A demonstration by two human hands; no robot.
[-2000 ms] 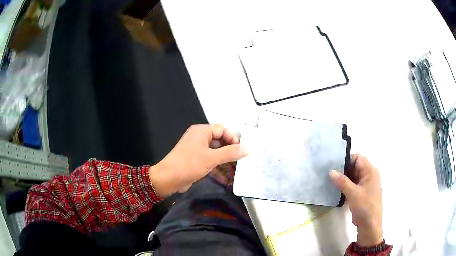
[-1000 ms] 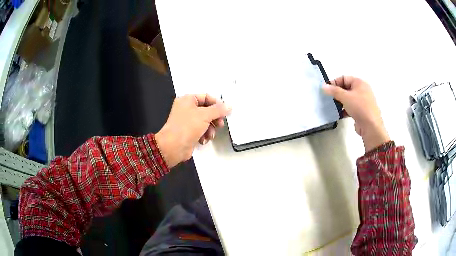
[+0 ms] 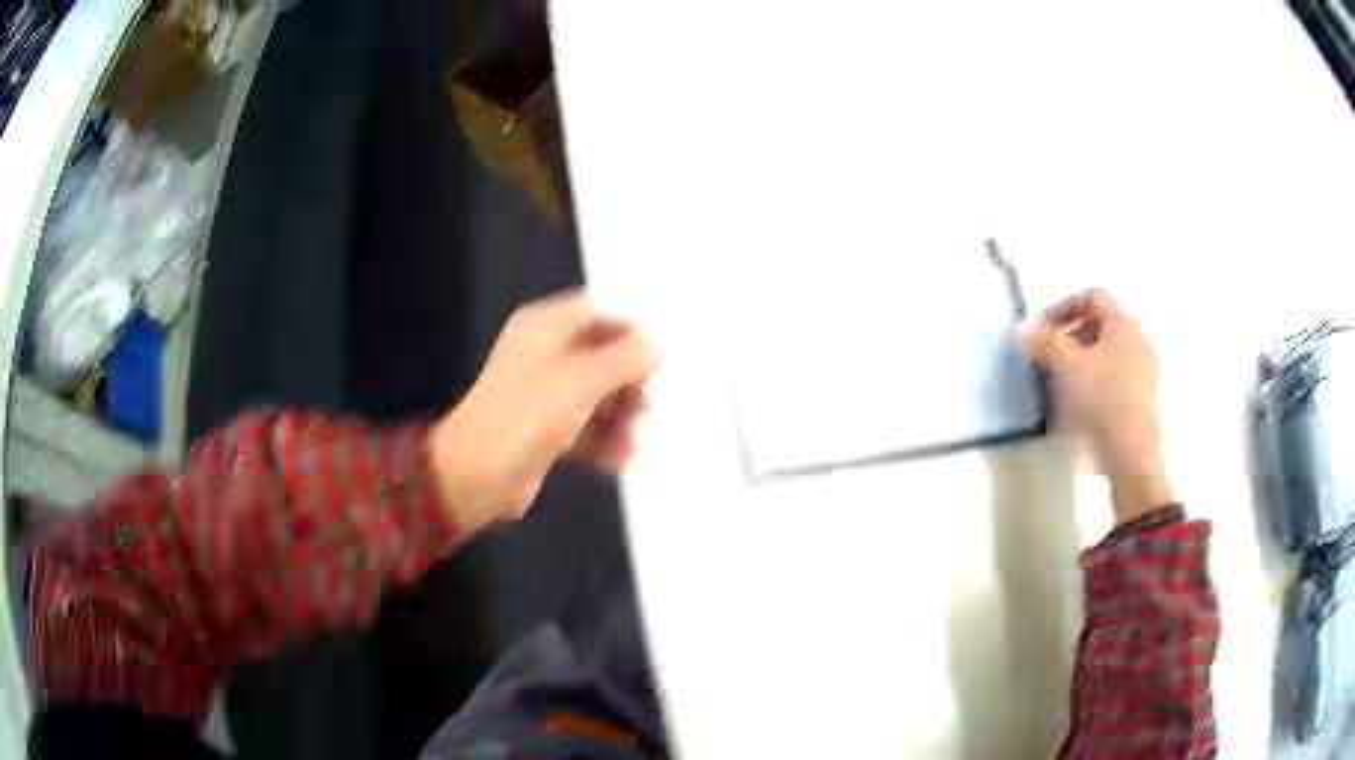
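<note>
A backed panel with a white face and a narrow black rim lies on the pale table. Its upper and left edges fade into the white glare. My right hand is at its right edge, fingers bent and blurred; whether it still grips the panel cannot be told. My left hand is off the panel's left side, over the table's left edge, with thumb and fingertips together and nothing visible in them. The frame is blurred.
Stacks of grey-white pieces with dark layered edges stand at the far right. Shelving at the left holds plastic bags and a blue item. A brown box is by the dark floor beyond the table's left edge.
The panel in my hands was first held near the table's front edge, then laid onto the other panel farther back. Since then my left hand has come away from its left edge.
</note>
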